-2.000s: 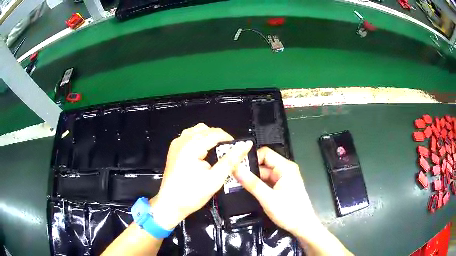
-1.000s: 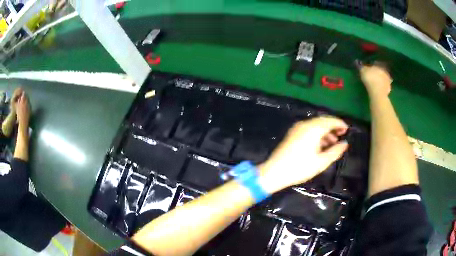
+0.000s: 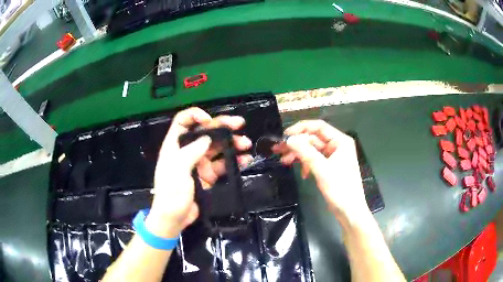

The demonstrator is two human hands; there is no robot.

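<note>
My left hand [image 3: 185, 165], with a blue band at the wrist, holds a black plastic housing [image 3: 223, 204] with an open frame at its top, above the black blister tray [image 3: 77, 206]. My right hand [image 3: 325, 160] is just right of the housing, its fingertips pinched on a small blurred reddish part [image 3: 282, 147]. A thin pale wire seems to curve from it toward the housing. What lies inside the housing is blurred.
Beyond the tray, the green belt [image 3: 231, 71] carries a part-built unit [image 3: 164, 77] with a wired white stick [image 3: 125, 88] and a red frame [image 3: 195, 80]. A glossy black phone [image 3: 370, 184] lies partly behind my right hand. Red parts [image 3: 466, 148] and a red bin [image 3: 479, 256] are at right.
The view swung right, then back. My right hand came back from the belt to the housing. My left hand was empty and now holds the open-framed housing. The part-built unit moved left on the belt.
</note>
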